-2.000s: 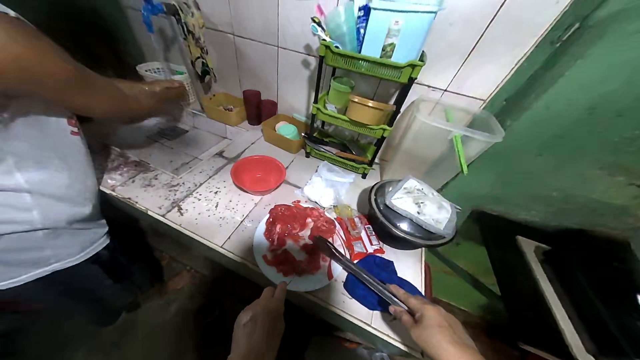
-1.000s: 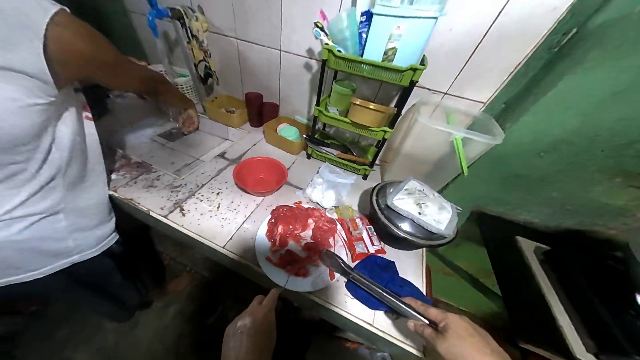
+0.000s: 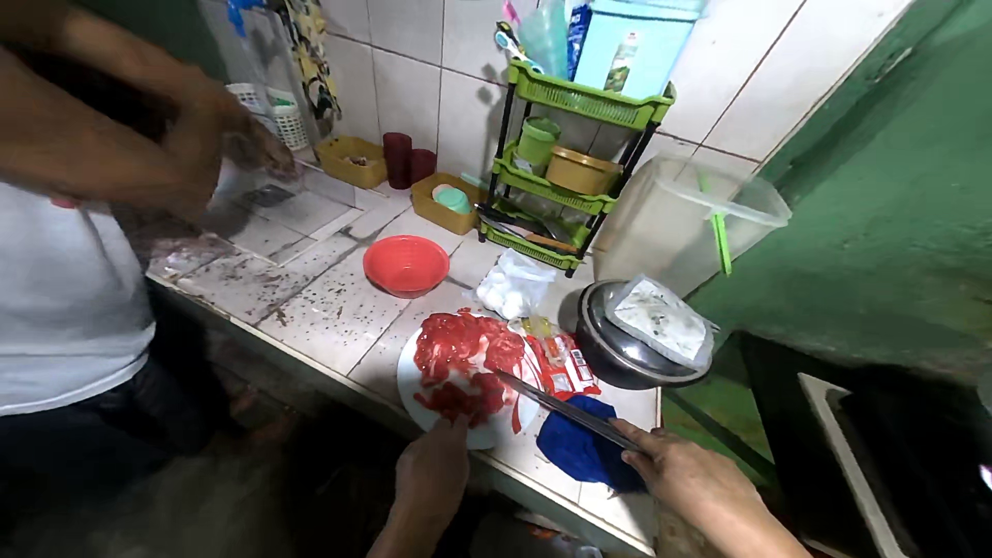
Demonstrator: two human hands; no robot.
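Note:
Raw red meat slices (image 3: 457,349) lie on a white plate (image 3: 415,399) near the counter's front edge. My left hand (image 3: 434,465) is at the plate's near rim, its fingertips on the lower edge of the meat; whether they pinch it I cannot tell. My right hand (image 3: 674,469) grips a long metal utensil (image 3: 570,409), a knife or tongs, with its far end at the right side of the meat. Under the utensil lies a blue cloth (image 3: 570,446). Red packets (image 3: 570,368) and a clear plastic bag of white round things (image 3: 508,288) are beside the plate.
A red bowl (image 3: 407,265) stands behind the plate. A lidded metal pot (image 3: 612,349) is at the right, before a clear bin (image 3: 659,225) and a green tiered rack (image 3: 577,186). Another person's arms (image 3: 147,139) reach over the dirt-specked counter at the left.
My left hand has moved up to the meat at the plate's near rim. The utensil's end has shifted on the meat. The other person's arms have moved at the left.

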